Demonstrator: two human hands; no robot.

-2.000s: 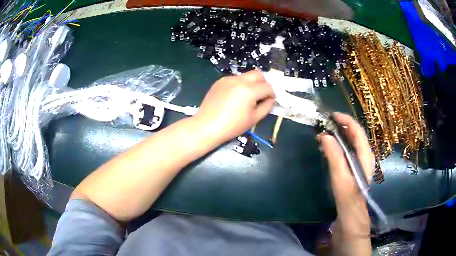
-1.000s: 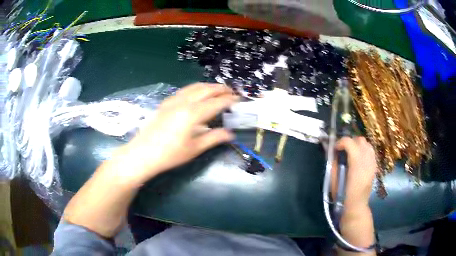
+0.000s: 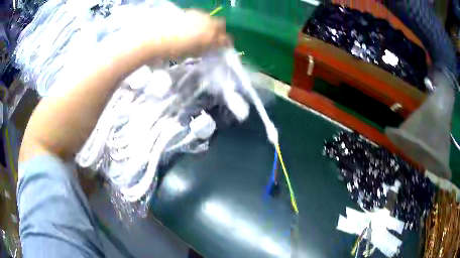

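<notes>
My left hand [image 3: 209, 33] is blurred at the top centre, with its fingers closed around a white power cord [image 3: 252, 95] and bunched clear film. The cord hangs down to the right from it. A yellow-green wire [image 3: 287, 176] and a blue wire [image 3: 274, 171] come out of the cord's end, with a small dark piece at the blue wire's tip. White coiled cords in clear bags [image 3: 136, 146] lie under and beside my left forearm. My right hand is out of the picture.
A heap of black switches [image 3: 376, 169] lies at the right, beside white tape strips [image 3: 376, 229] and brass strips [image 3: 444, 227]. A red-orange rack [image 3: 348, 75] behind holds more black parts. A grey hood [image 3: 426, 131] hangs at the right.
The view has swung left. My left hand has moved from the taped area to the bagged cords and taken hold of a cord. My right hand and its tool have left the picture.
</notes>
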